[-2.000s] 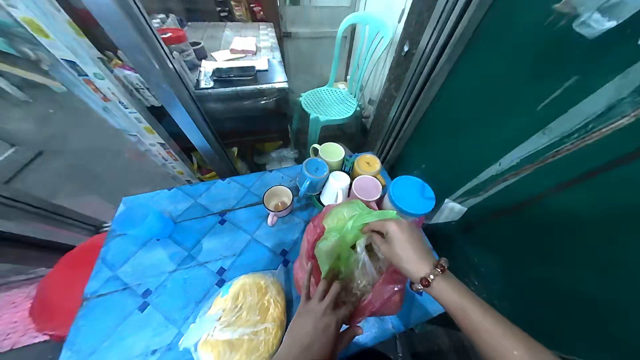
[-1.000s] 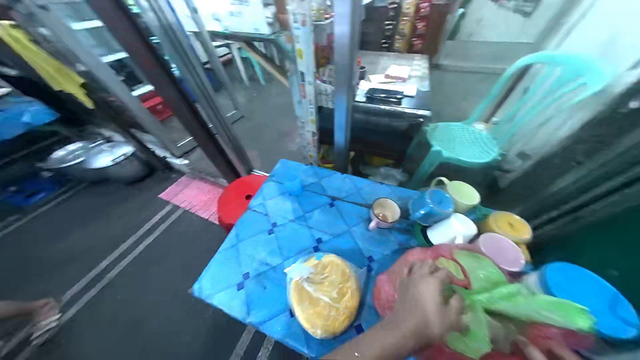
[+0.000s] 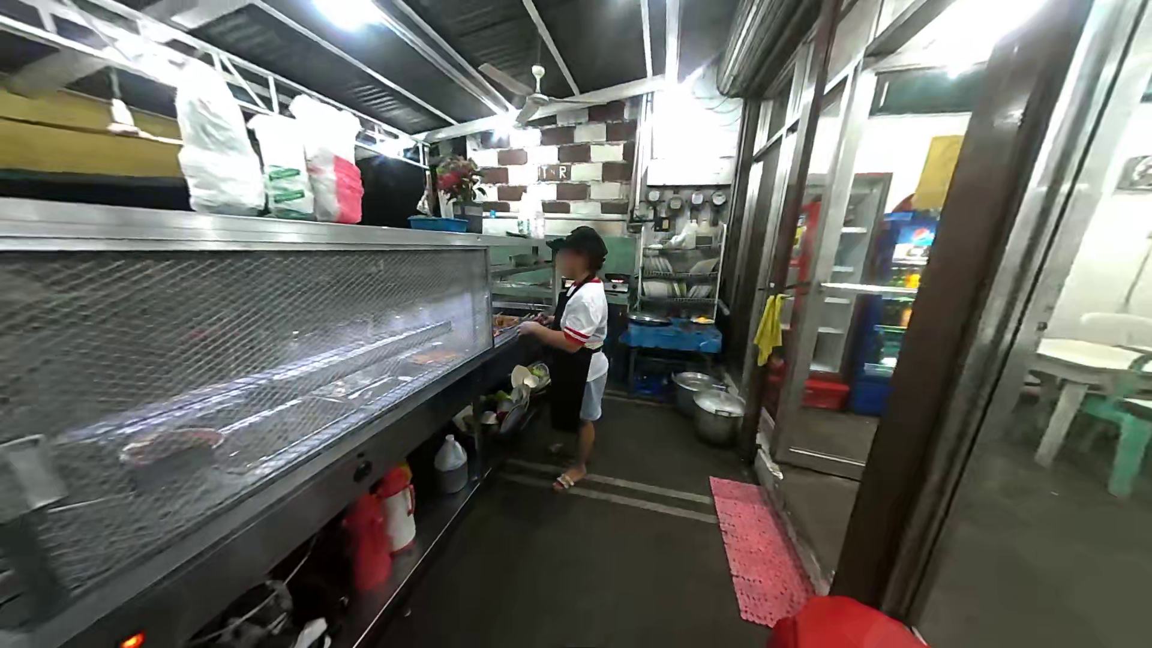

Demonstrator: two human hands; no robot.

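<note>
Neither my left hand nor my right hand shows in the head view now, so what they hold or touch is hidden. Ahead, a person in a black apron and cap [image 3: 576, 351] stands side-on at a long metal food counter with a mesh-patterned front [image 3: 360, 333]. That person's hands are at the counter, near trays of food. Filled white plastic bags [image 3: 219, 144] stand on top of the counter at the left. A red plastic stool [image 3: 841, 624] is partly visible at the bottom right edge.
A pink floor mat [image 3: 756, 549] lies beside the glass door frame at the right. Large metal pots [image 3: 718, 416] sit on the floor near a blue-covered table [image 3: 673, 337] and a dish rack [image 3: 679, 279]. Thermos flasks [image 3: 396, 508] and a plastic jug [image 3: 451, 465] stand on the counter's lower shelf.
The view has swung far to the left and up. Both hands, seen earlier at red and green plastic bags on the blue table, have left the frame with the table, cups and yellow bundle.
</note>
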